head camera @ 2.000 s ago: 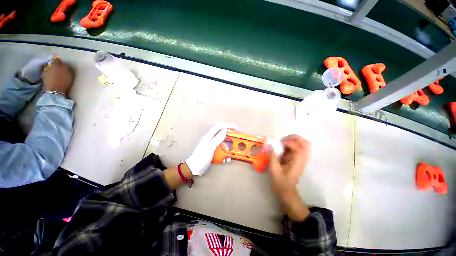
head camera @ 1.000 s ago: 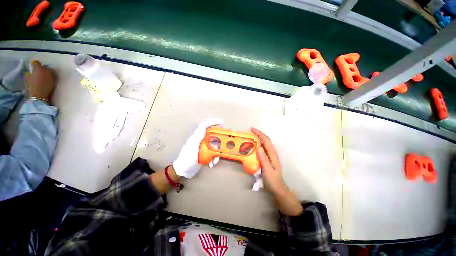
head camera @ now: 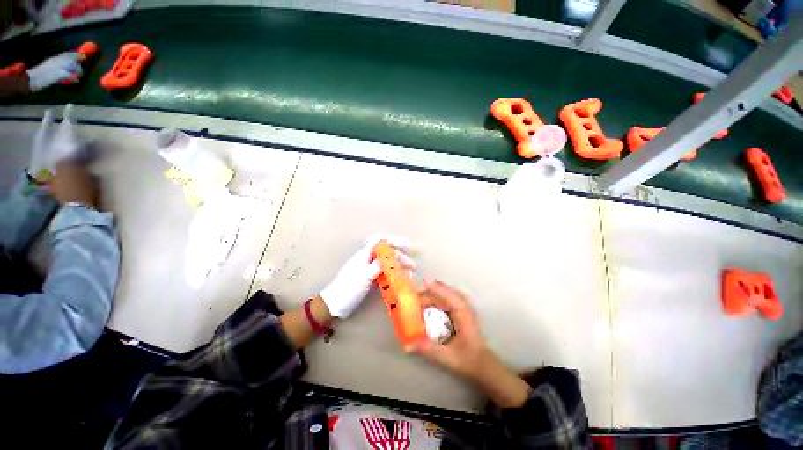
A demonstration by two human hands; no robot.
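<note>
An orange controller shell (head camera: 399, 297) is held above the pale bench, turned so that a narrow edge faces me. My left hand (head camera: 357, 277), in a white glove, grips its upper left end. My bare right hand (head camera: 458, 330) is at its lower right end, with fingers on the shell. A small white wiping cloth (head camera: 437, 324) is held in the right hand against the shell. The far side of the shell is hidden.
Green conveyor (head camera: 335, 79) carries several orange shells. A white bottle (head camera: 533, 185) with open lid stands by a metal post (head camera: 678, 123). Another bottle (head camera: 189, 154), yellow paper (head camera: 201, 185) and white rag (head camera: 216, 233) lie left. Neighbour's arms (head camera: 70, 255) are left. Another shell (head camera: 750, 293) lies right.
The held shell has turned from facing me to edge-on. The right hand has moved lower, with the white cloth now between it and the shell. A gloved hand has appeared over the belt at far left.
</note>
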